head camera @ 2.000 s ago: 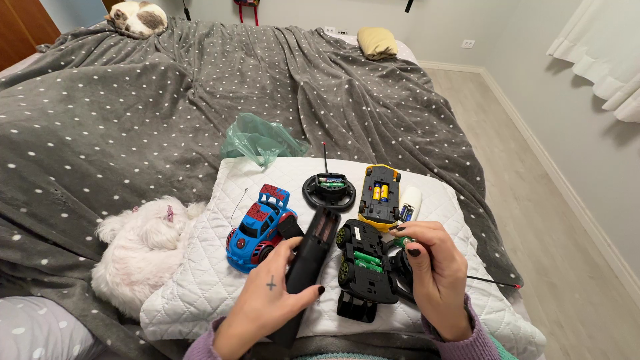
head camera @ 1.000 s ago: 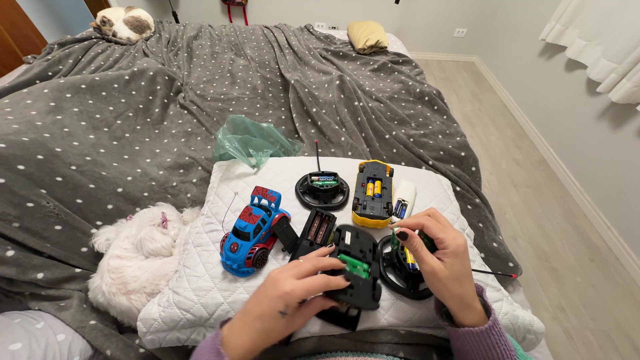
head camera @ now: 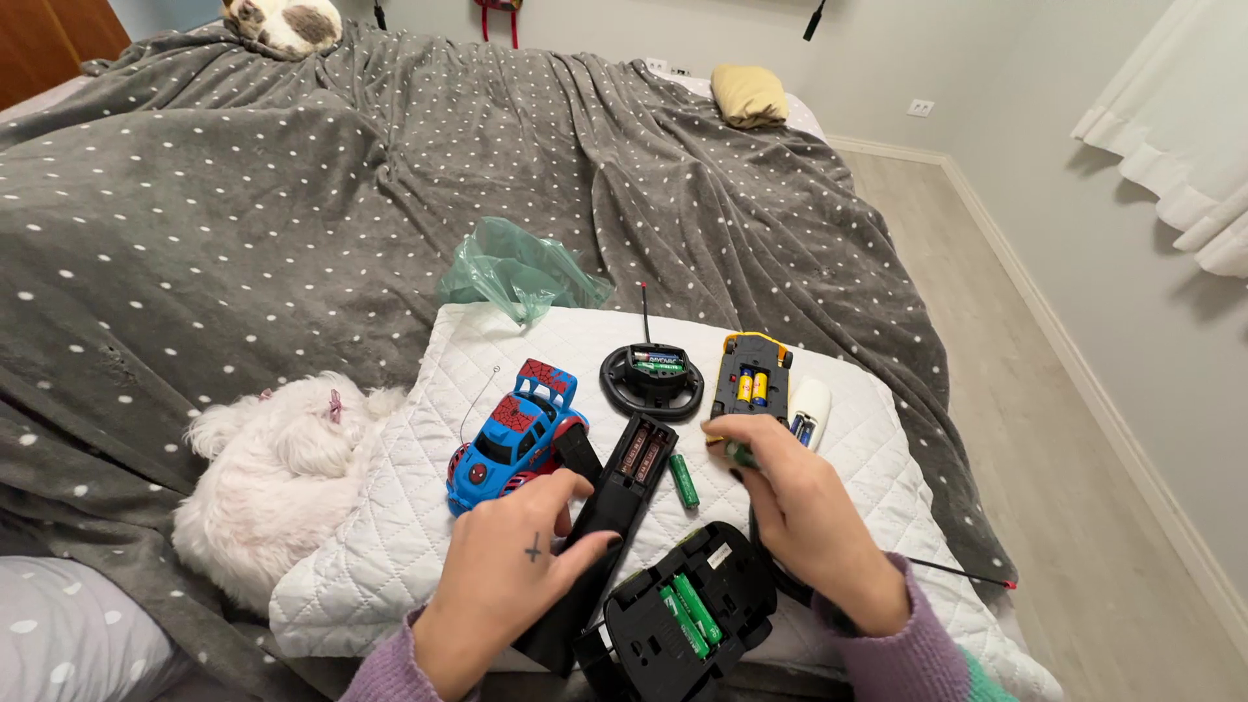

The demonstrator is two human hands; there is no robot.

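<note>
My left hand (head camera: 517, 565) rests against a black remote control (head camera: 609, 526) whose battery bay shows no cells. My right hand (head camera: 804, 507) pinches a green battery (head camera: 738, 453), partly hidden by the fingers. Another green battery (head camera: 684, 481) lies just right of the remote. Nearest me, an upturned black toy car (head camera: 682, 614) holds green batteries in its bay. Beyond the remote are a black toy steering wheel controller (head camera: 651, 380) with batteries inside and an upturned yellow toy car (head camera: 752, 375) with yellow ones. A blue and red toy car (head camera: 514, 429) stands at left.
A white quilted cover (head camera: 390, 575) lies under the toys. A fluffy white dog (head camera: 283, 478) lies at its left. A green plastic bag (head camera: 517, 268) sits behind. A white remote (head camera: 811, 405) and a second steering wheel controller (head camera: 780, 575) are partly hidden by my right hand.
My left hand has left the black toy car for the black remote. My right hand has moved away from the second steering wheel controller. A loose green battery now shows beside the remote.
</note>
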